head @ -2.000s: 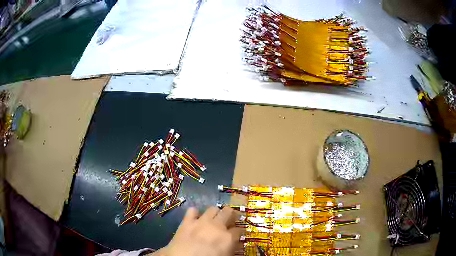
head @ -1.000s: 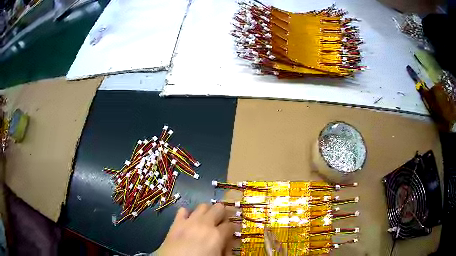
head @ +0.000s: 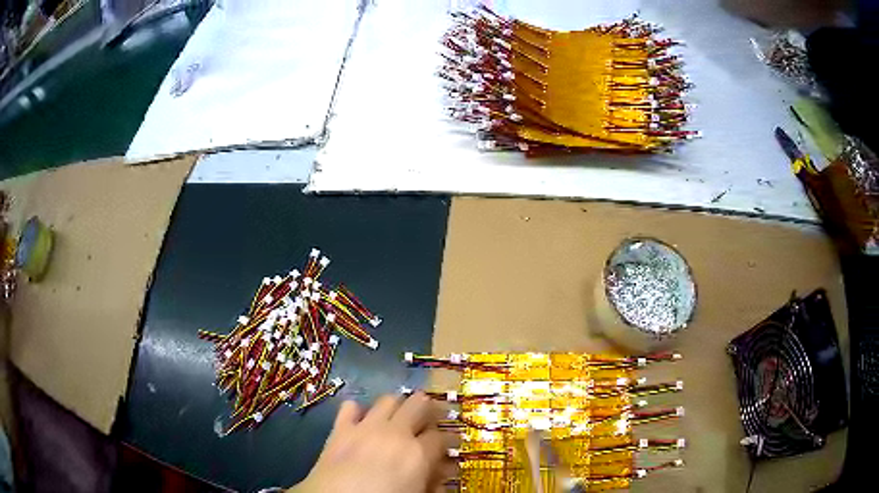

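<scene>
A shiny amber flexible circuit panel (head: 578,424) lies at the bottom centre, with connector leads sticking out on both sides. My left hand (head: 386,448) rests at its left edge, fingers curled over the lead ends; whether it grips a lead cannot be told. A blurred thin tool tip (head: 540,457) shows over the lower middle of the panel, cut off by the bottom edge. My right hand is not in view. A loose heap of connector leads (head: 289,337) with white plugs lies on the black mat (head: 386,231).
A round tin of silvery shavings (head: 649,287) stands above the panel. A black fan (head: 785,385) is at the right. A stack of amber panels with leads (head: 578,82) lies on the white board (head: 386,144). Yellow-and-black handled cutters (head: 798,162) lie far right. Brown cardboard (head: 520,260) surrounds the mat.
The view has shifted slightly. The blurred tool tip has come into fuller view over the panel and moved a little right. My left hand stays at the panel's left edge.
</scene>
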